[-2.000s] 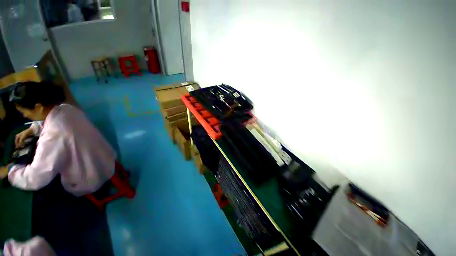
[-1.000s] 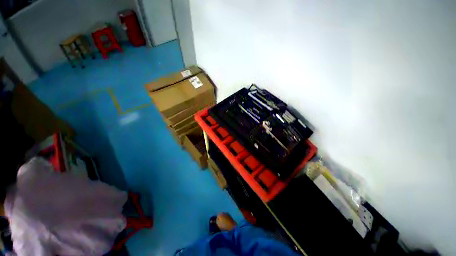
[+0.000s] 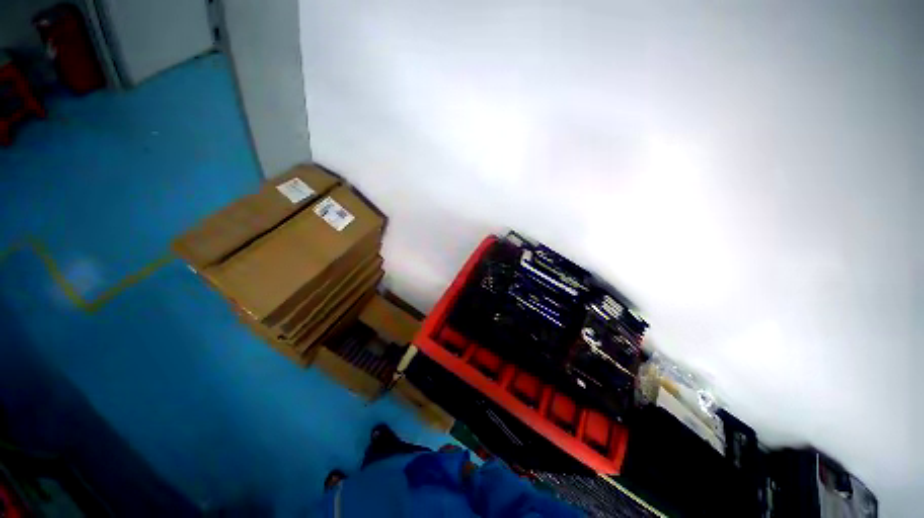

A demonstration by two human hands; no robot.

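A bright red tray or crate (image 3: 519, 387) sits on the bench along the wall. Black component trays (image 3: 542, 314) lie on it, holding thin dark and silver-white parts. At the bottom edge is my blue smock (image 3: 405, 488). A small skin-toned patch at the end of a blue sleeve looks like my right hand (image 3: 466, 463); it is blurred, and its fingers and anything in it cannot be made out. It is left of and below the red tray, apart from it. My left hand is not visible.
Stacked brown cartons (image 3: 289, 248) stand on the blue floor against the wall, beside an open carton (image 3: 355, 366) with dark contents. Clear plastic and pale strips (image 3: 691, 405) lie right of the trays. A red stool (image 3: 15, 99) and red cylinder (image 3: 69, 49) are upper left.
The view has turned down and toward the wall. The cartons appear larger and nearer, and the seated person in pink has left the picture. The blue smock now shows at the bottom.
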